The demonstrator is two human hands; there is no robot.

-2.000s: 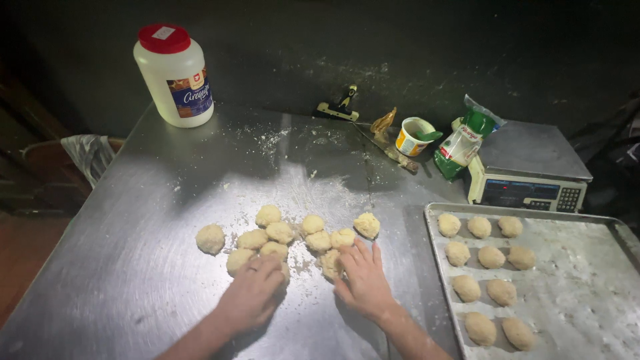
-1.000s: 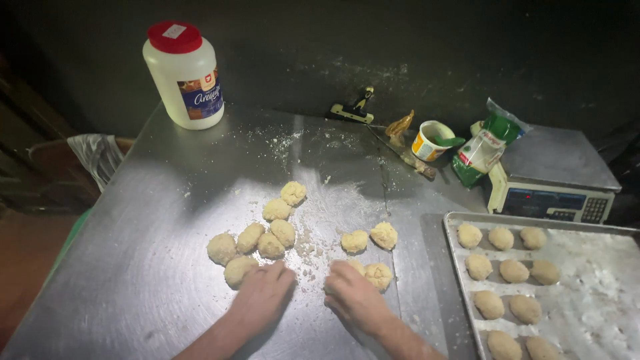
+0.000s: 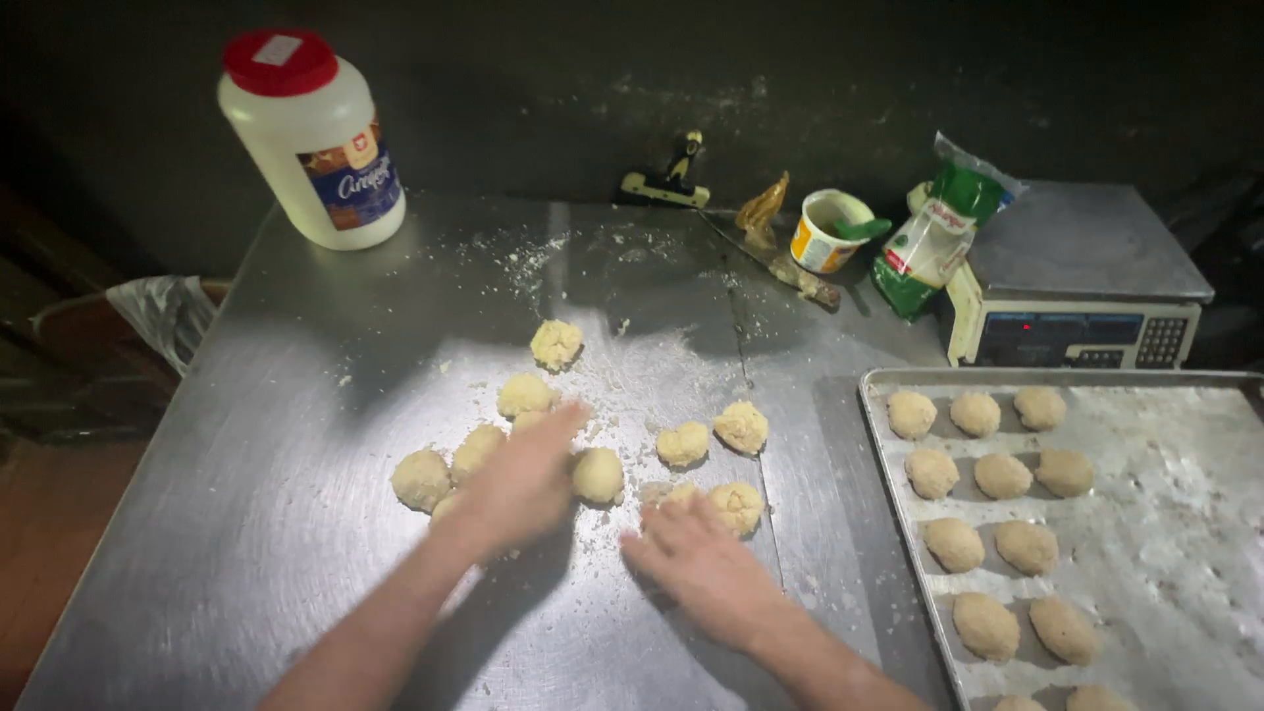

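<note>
Over the left cluster of dough balls (image 3: pixel 422 480) reaches my left hand (image 3: pixel 523 474), blurred, its fingers stretched up and to the right; it hides part of the cluster. A smoother dough ball (image 3: pixel 598 475) lies just right of it. My right hand (image 3: pixel 696 553) is spread low at the near side of the right group, its fingertips at a partly hidden dough piece (image 3: pixel 679 497) beside a rough dough ball (image 3: pixel 736 507). Two more rough pieces (image 3: pixel 682 444) (image 3: pixel 742 427) lie beyond it. Another dough ball (image 3: pixel 556 345) sits farther back, among loose flour.
On the right, a metal baking tray (image 3: pixel 894 523) holds rows of dough balls. Behind it stand a digital scale (image 3: pixel 1081 247) and a green-and-clear bag (image 3: pixel 943 237). A tub (image 3: pixel 829 232), a scraper (image 3: pixel 667 188) and a red-lidded jar (image 3: pixel 326 158) are along the back.
My left hand has moved from the near side of the left cluster to over it, its fingers now extended. My right hand's fingers have spread. The dough balls, bunched together two seconds ago, now lie in separate groups.
</note>
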